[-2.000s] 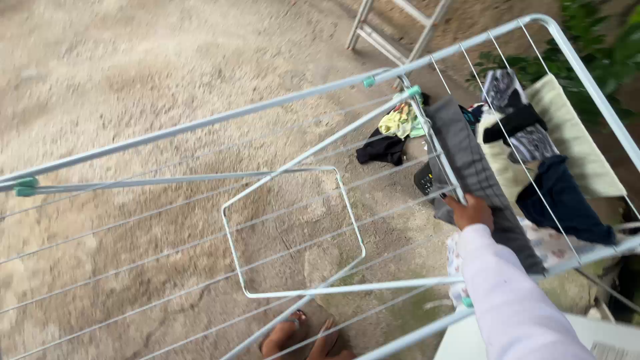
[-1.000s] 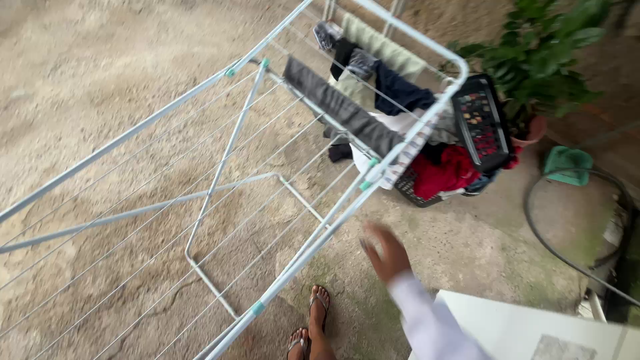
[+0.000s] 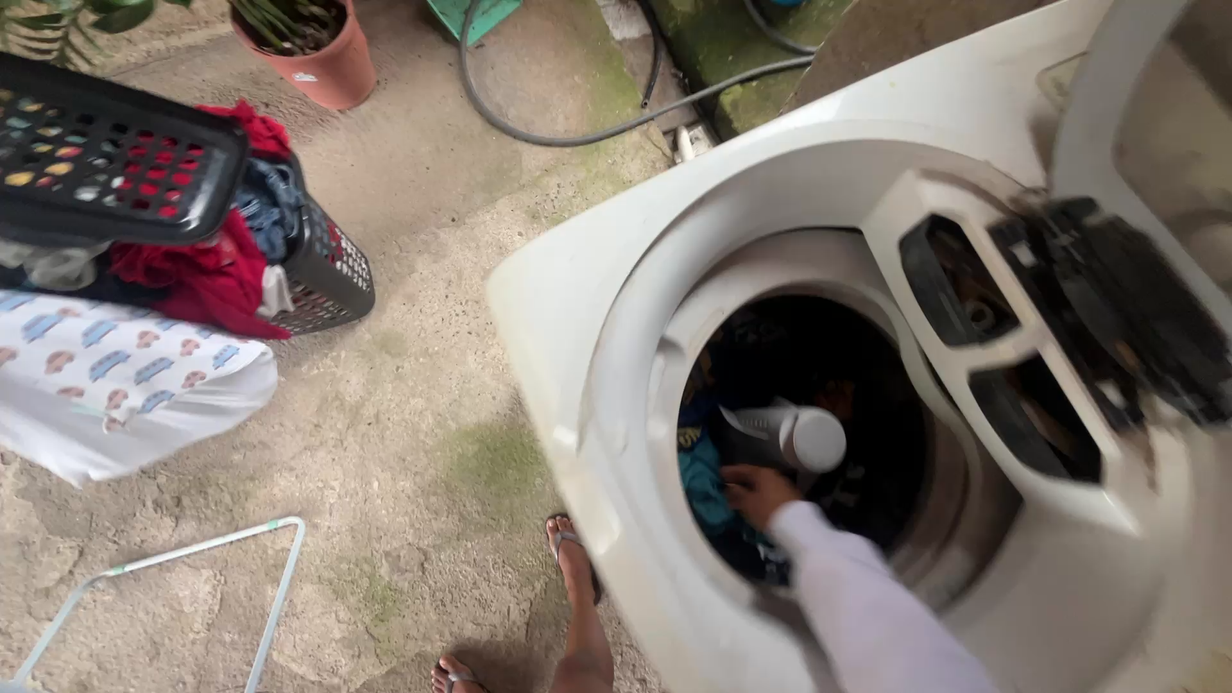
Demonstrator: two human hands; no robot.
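Observation:
My right hand (image 3: 758,493) reaches down into the round opening of a white top-loading washing machine (image 3: 544,279). Its fingers are closed on a teal cloth (image 3: 705,486) at the left side of the drum. Beside the hand stands the agitator with its pale cap (image 3: 818,440). Dark clothes lie around it, hard to make out in the shadow. My left hand is out of view.
At upper left a black laundry basket (image 3: 337,279) holds red and blue clothes under a tilted perforated lid (image 3: 217,173). A printed white cloth (image 3: 144,371) hangs nearby. Also around are a potted plant (image 3: 332,63), a grey hose (image 3: 568,141) and a rack's metal leg (image 3: 202,547).
My right hand was at a grey garment on the drying rack, then away from it with fingers apart; now it is inside the washer on the teal cloth. The view has swung right.

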